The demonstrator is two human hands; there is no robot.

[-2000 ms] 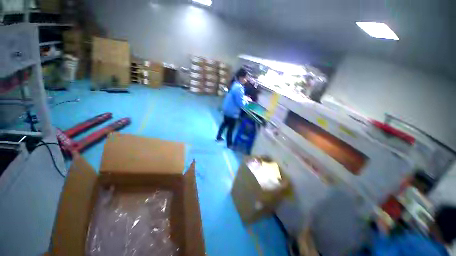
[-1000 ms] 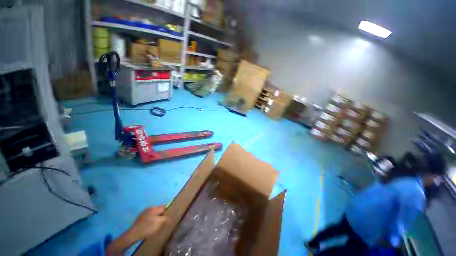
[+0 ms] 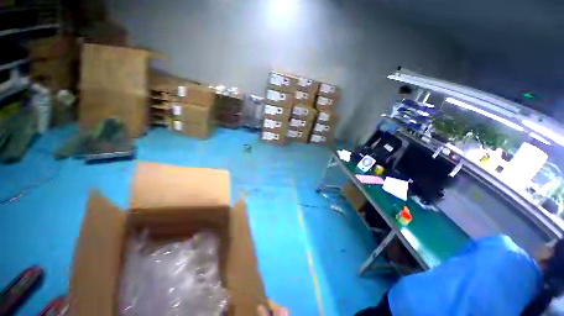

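An open brown carton (image 3: pixel 179 188) is in front of me at the lower left of the view, with its flaps standing up and out. A heap of crinkled clear plastic bags (image 3: pixel 176 274) lies inside it. A small part of my right hand (image 3: pixel 272 308) shows at the bottom edge, against the outside of the carton's right side. My left hand is not in view. The carton's base is cut off by the bottom edge.
A green-topped table (image 3: pixel 427 231) with papers stands on the right. A person in a blue smock (image 3: pixel 470 281) is at the lower right. Stacked cartons (image 3: pixel 297 111) stand by the far wall. Red pallet-jack forks (image 3: pixel 21 287) show at the lower left. A tall brown box (image 3: pixel 114 86) stands at the back left.
The view has swung right and moved forward with the carton. The pallet jack has slid to the lower left edge. The green table has come into view. My left hand has left the picture.
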